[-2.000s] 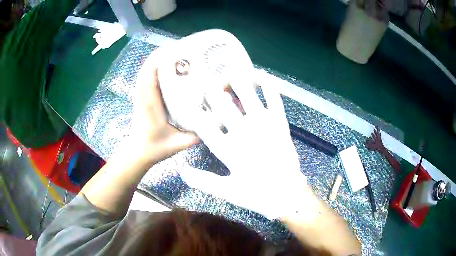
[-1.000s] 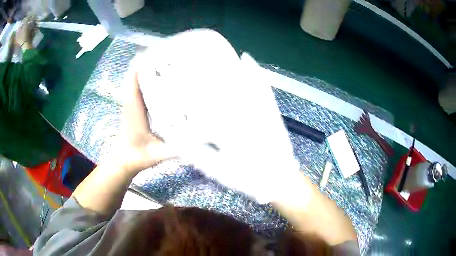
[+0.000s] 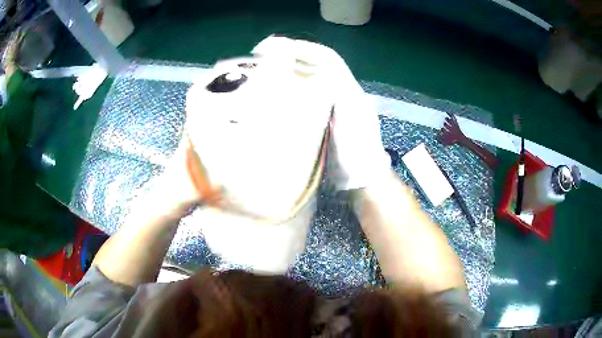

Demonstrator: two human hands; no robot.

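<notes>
A cream housing (image 3: 264, 145), glaring white, is held over the bubble wrap (image 3: 125, 125). A dark oval opening (image 3: 226, 82) shows at its upper left. My bare left hand (image 3: 188, 178) grips its left side; glare blurs the fingers. My right hand (image 3: 360, 138), in a white glove, grips its right side, and the glove blends with the shell. A dark curved edge line (image 3: 322, 155) runs down beside the glove. A pale part of the shell hangs below, between my forearms.
A white block (image 3: 428, 174) and a thin black stick (image 3: 463, 203) lie on the right. A dark red forked piece (image 3: 465, 140) lies behind. A red tray (image 3: 544, 223) holds a bottle (image 3: 544, 188). Housings (image 3: 346, 10) stand at the back. A person's green sleeve (image 3: 26, 158) is at left.
The housing has turned in my hands, so the dark oval opening and an edge line now show. My right hand has moved to its right side. The camera view has shifted.
</notes>
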